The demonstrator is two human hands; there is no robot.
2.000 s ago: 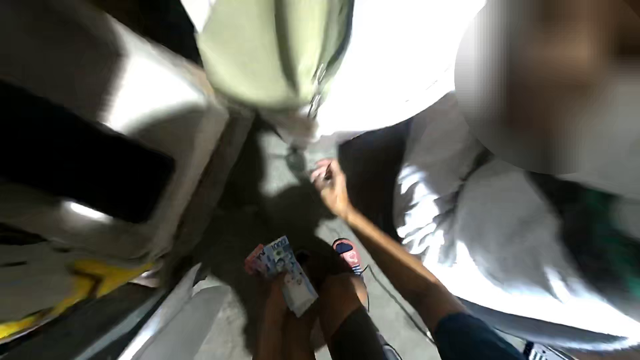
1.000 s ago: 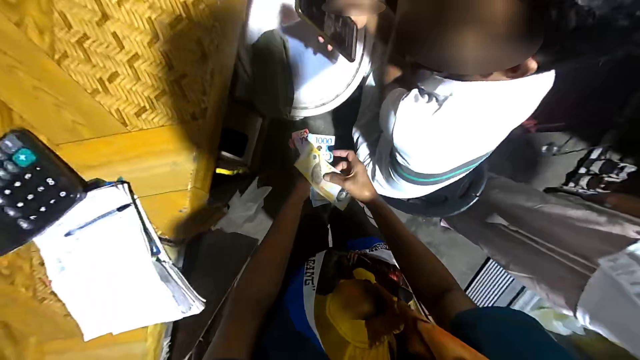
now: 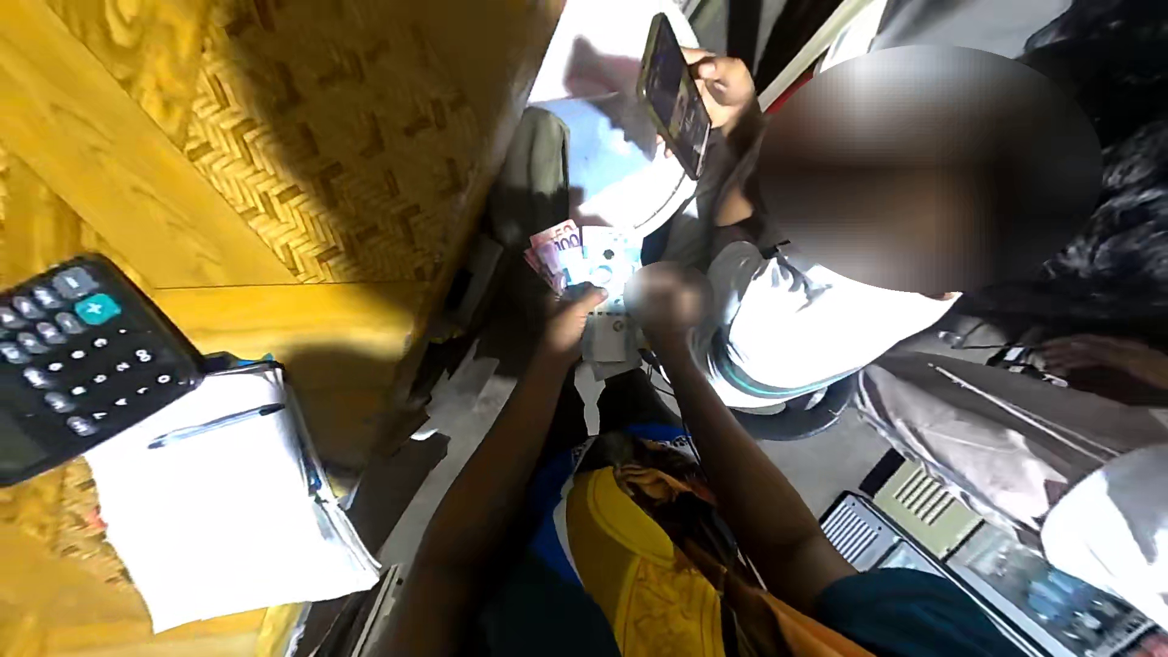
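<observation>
Near the middle of the head view, my left hand (image 3: 573, 321) grips a fanned bunch of banknotes (image 3: 607, 255), its thumb lying across them. Pinkish and purple notes stick out at the left of the bunch, pale blue ones at the right, and some hang below the thumb. My right hand (image 3: 671, 297) is at the right edge of the notes; it is blurred, so its fingers and whatever they hold cannot be made out.
At left, a calculator (image 3: 87, 356) and a stack of papers (image 3: 228, 502) with a pen (image 3: 217, 425) lie on a wooden table with woven panels (image 3: 365, 306). Close by on the right sits a person in a white shirt (image 3: 812, 328); a hand above holds a smartphone (image 3: 675, 96). Metal-cased equipment (image 3: 922, 502) stands lower right.
Two seconds ago my right hand was stretched out away from the notes; now it is beside them. The view has swung, bringing in the table. The yellow note seen one second ago no longer shows.
</observation>
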